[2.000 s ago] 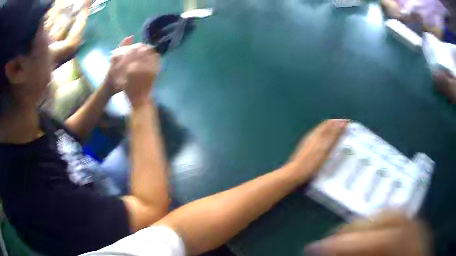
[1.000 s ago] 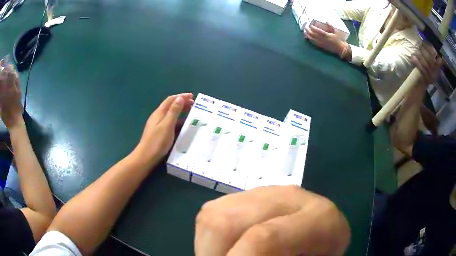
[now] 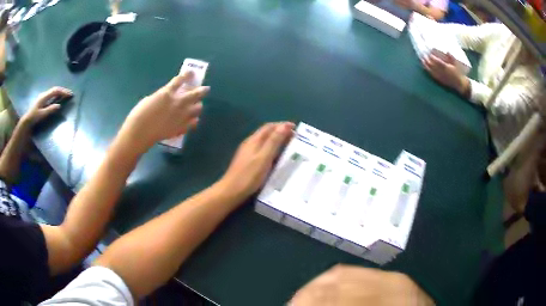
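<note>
A block of several white retail boxes point(image 3: 341, 185) lies on the dark green table, side by side, with thermometer pictures facing up. The rightmost box point(image 3: 407, 197) juts out past the others at its far end. My left hand point(image 3: 257, 156) rests along the left side of the block, fingers extended against its far left corner, not wrapped around it. My right hand point(image 3: 362, 287) is at the bottom edge, below the near side of the block. It is blurred and cut off; only its back shows, its fingers are hidden.
At left, a neighbour's hand point(image 3: 164, 113) is on a single retail box point(image 3: 194, 69). A dark round object point(image 3: 90, 45) with a cable lies beyond. At upper right, a person's hand point(image 3: 446, 72) holds white boxes near another white box point(image 3: 380, 18). A cream tube point(image 3: 515, 146) stands at right.
The view has swung back and forth. The neighbour's hand and a single box now show at left. My left hand stays at the block's left side; my right hand sits lower, more cut off.
</note>
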